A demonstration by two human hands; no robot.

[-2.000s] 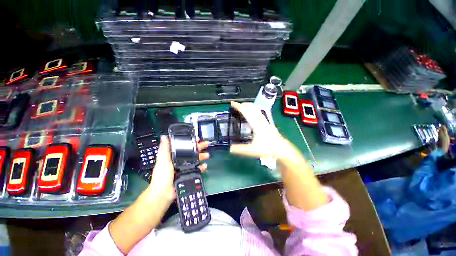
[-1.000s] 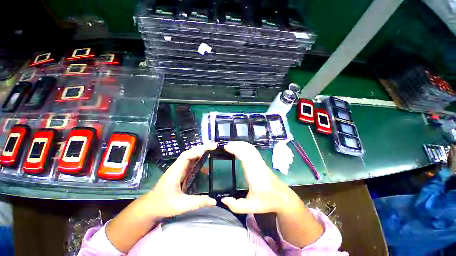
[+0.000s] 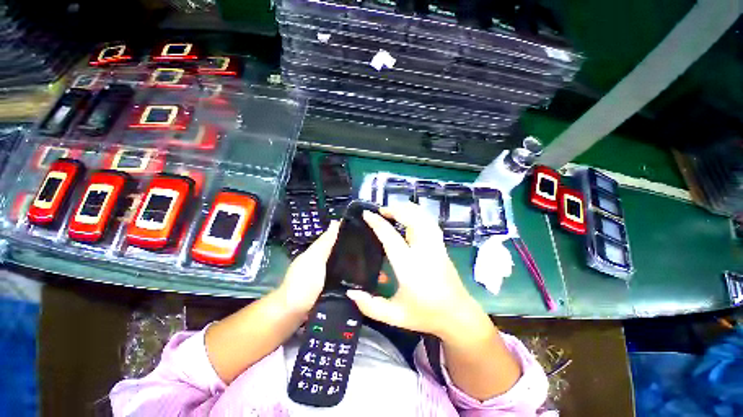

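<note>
An open black flip phone (image 3: 326, 354) with white keypad numerals is held above my lap, keypad half towards me. My left hand (image 3: 305, 273) grips the left side near the hinge and upper half. My right hand (image 3: 419, 273) is on the upper half from the right, with the thumb near the hinge and the fingers at the top edge. The dark upper half is partly covered by my fingers. Whether a separate window lies on it, I cannot tell. A clear window tray (image 3: 375, 191) with several black-rimmed windows lies behind my hands.
A large clear tray (image 3: 281, 175) of red phones is at left. Open black handsets (image 3: 305, 213) lie beside it. Stacked trays (image 3: 407, 89) stand behind. A bottle (image 3: 505, 167), white wipe (image 3: 493, 265), magenta tool (image 3: 534, 273), two red phones and a second window tray (image 3: 607, 220) are right.
My right hand reached to the window tray, then both hands held a black-rimmed window. Now both hands are on the open phone, its keypad showing again. The view has shifted.
</note>
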